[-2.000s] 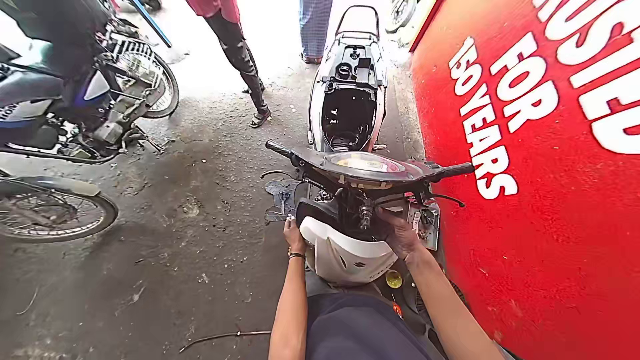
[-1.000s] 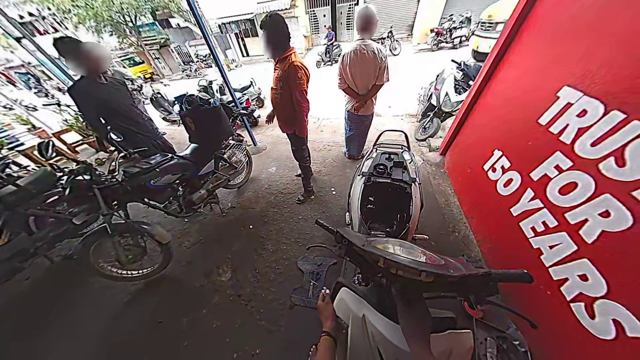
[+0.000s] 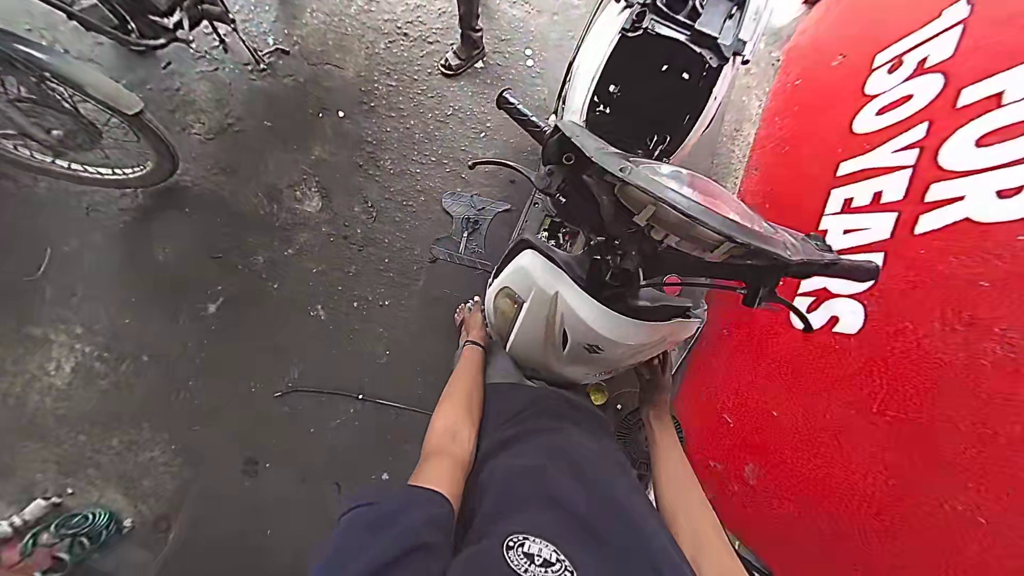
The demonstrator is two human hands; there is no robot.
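The white front panel [image 3: 592, 328] of a Suzuki scooter faces me, with a turn-signal lens [image 3: 506, 310] at its left. My left hand [image 3: 472, 322] is at the panel's left edge, fingers pointing forward; its grip is hard to make out. Low on the right side, my right hand [image 3: 656, 380] touches the panel's lower edge, its fingers partly hidden. Above the panel is the dark handlebar cover [image 3: 712, 208], tilted down to the right, with loose wiring beneath it. The seat is off, and the open under-seat compartment [image 3: 652, 92] shows behind.
A red wall [image 3: 848, 432] with white lettering runs close along the right. A rubber floor mat [image 3: 468, 228] and a thin cable [image 3: 352, 394] lie on the ground. A motorcycle wheel [image 3: 80, 128] stands upper left; a person's sandalled foot [image 3: 462, 60] is at the top.
The handlebar has turned since two seconds ago. My right hand has gone from beneath the handlebar to the panel's lower right edge. The view has swung up and back down.
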